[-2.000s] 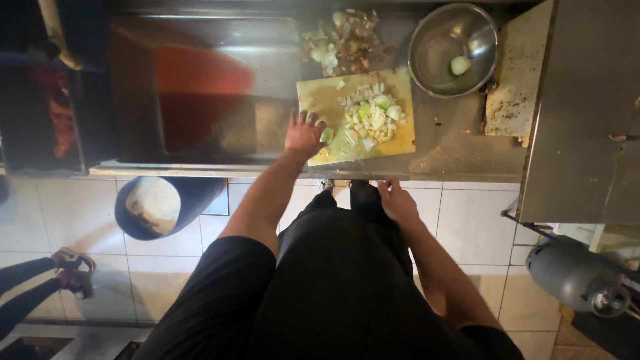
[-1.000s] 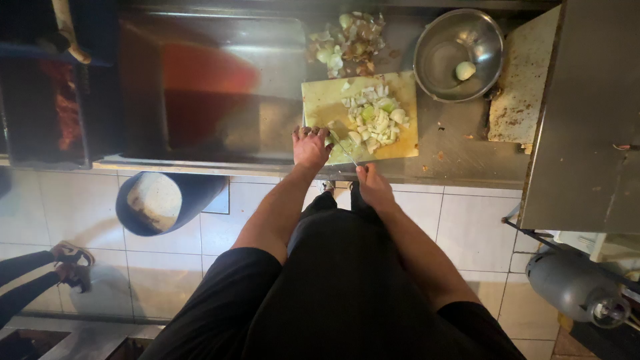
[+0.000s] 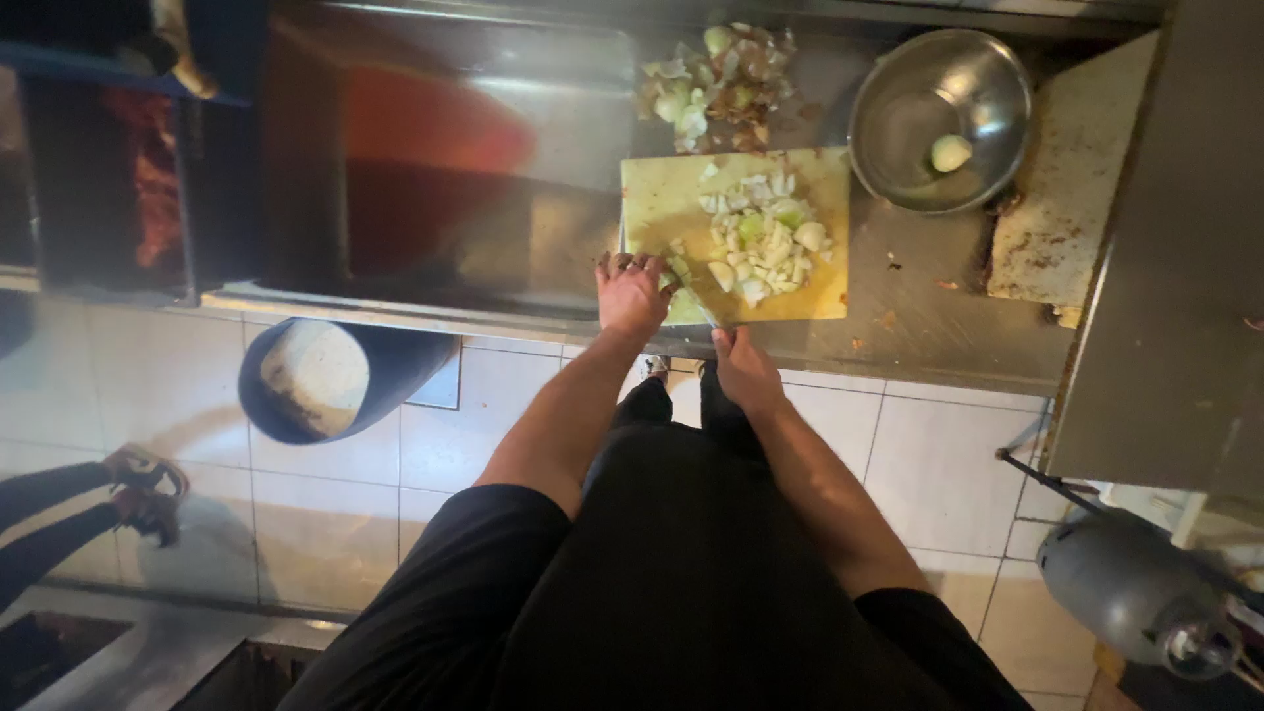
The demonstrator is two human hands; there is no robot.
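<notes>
A yellow cutting board [image 3: 671, 197] lies on the steel counter, with a heap of chopped onion [image 3: 765, 242] on its middle and right part. Gripped by its handle in my right hand [image 3: 748, 370], a knife [image 3: 699, 296] points up and left across the board's front edge. My left hand [image 3: 634, 293] rests at the board's front left corner, its fingertips against a pale green onion piece beside the blade; the fingers partly hide that piece. Behind the board lies a pile of onion skins [image 3: 721, 89]. A steel bowl [image 3: 874, 148] at the back right contains a peeled onion [image 3: 951, 153].
Left of the board is a steel sink basin [image 3: 583, 79] with a reddish area. A stained board [image 3: 1062, 197] lies right of the bowl. On the tiled floor are a dark bin [image 3: 395, 380] and a grey gas cylinder [image 3: 1116, 583]. Another person's feet [image 3: 143, 494] show at left.
Two seconds ago my right hand was below the counter edge; it has moved up to the board's front edge with the knife. My left hand stays by the board's left side.
</notes>
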